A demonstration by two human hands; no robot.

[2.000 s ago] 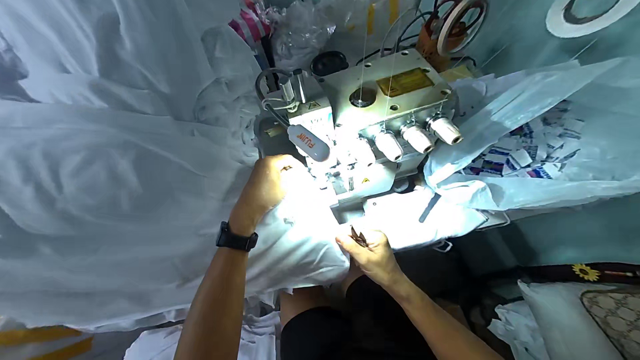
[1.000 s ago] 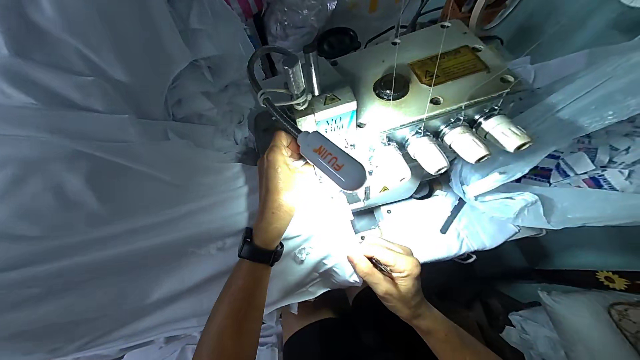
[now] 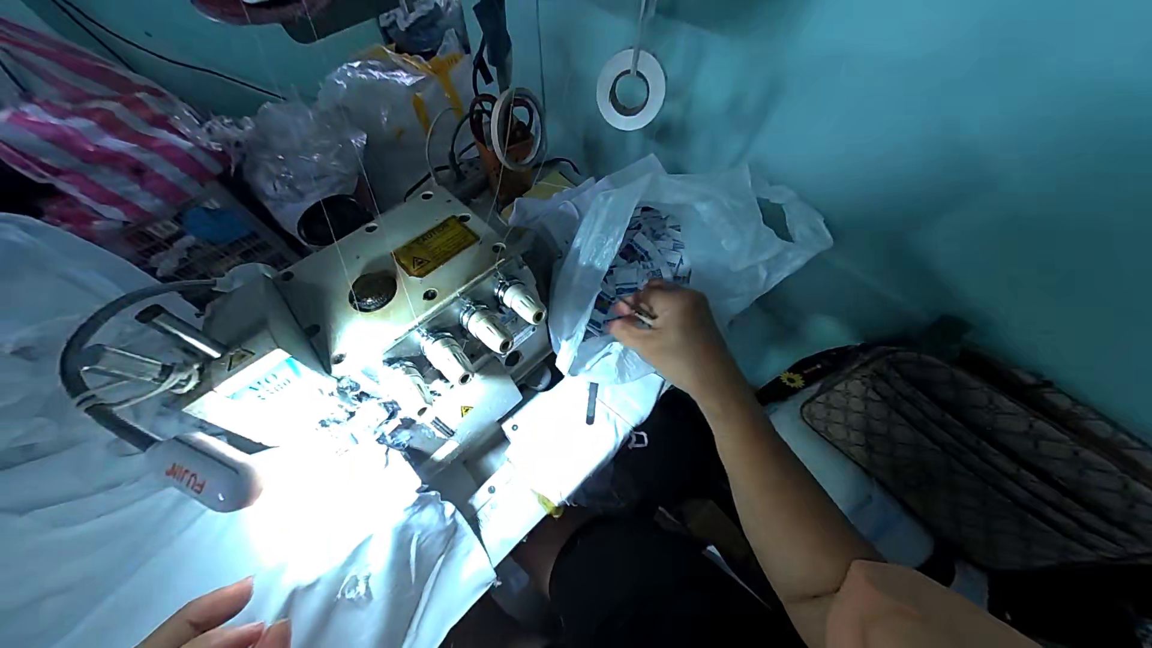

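My right hand point(image 3: 666, 333) is at the mouth of a white plastic bag point(image 3: 720, 234) that holds many small printed fabric labels point(image 3: 650, 247). A small metal tool, perhaps thread snips, shows between its fingers. My left hand point(image 3: 216, 621) is at the lower left edge, partly cut off, fingers apart, over white fabric point(image 3: 378, 576). The fabric lies at an overlock sewing machine point(image 3: 360, 297), whose needle area is partly lost in glare. A lit sewing lamp point(image 3: 205, 472) on a bent neck hangs in front of the machine head.
Thread tension dials point(image 3: 486, 326) line the machine's front. A tape roll point(image 3: 631, 90) hangs by the teal wall, and another point(image 3: 517, 129) is behind the machine. Clear plastic bags point(image 3: 301, 148) and a striped bag point(image 3: 117, 144) are at back left. A quilted brown bag point(image 3: 972, 450) lies at right.
My right hand has moved from the fabric by the machine to the bag of labels. My left hand has left its place beside the machine head. The view has swung strongly to the right.
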